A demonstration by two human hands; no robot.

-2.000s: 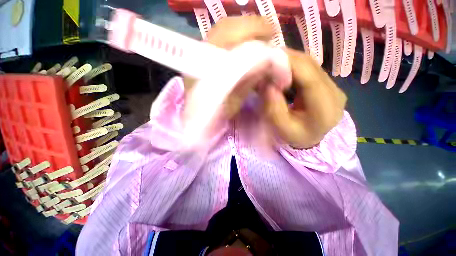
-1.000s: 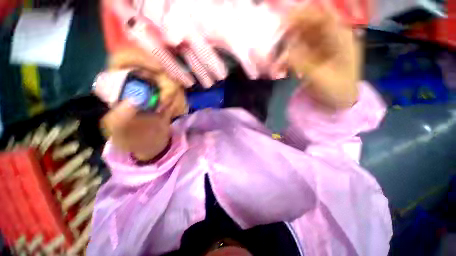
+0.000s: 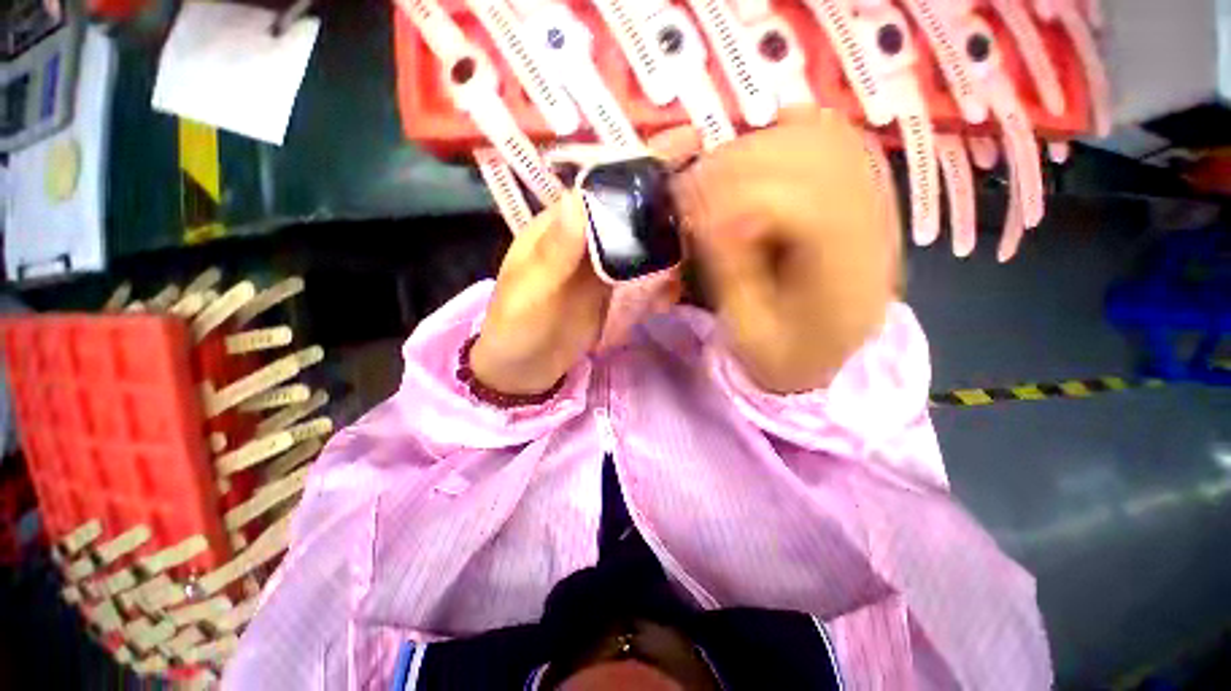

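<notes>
A smartwatch [image 3: 631, 220] with a black, unlit rounded-square glass faces up in front of my chest. My left hand [image 3: 537, 300] grips its left edge. My right hand [image 3: 802, 243] is blurred at the watch's right side, fingers curled; whether it holds the watch cannot be told. Part of a pink strap shows below the case. Just beyond, pink-strap watches [image 3: 891, 41] lie face down in a red tray [image 3: 446, 119], round dark sensor windows showing, straps hanging over the near edge.
Beige-strap watches [image 3: 263, 392] fan out from red trays [image 3: 115, 419] at left. A white paper [image 3: 232, 70] with a thin dark stick and a clipboard [image 3: 74, 162] lie on the green bench. A blue object [image 3: 1174, 317] stands at right.
The watch screen, lit blue with green a second ago, is now black. The watch has moved right to mid-view, and my right hand has come from the tray to beside it.
</notes>
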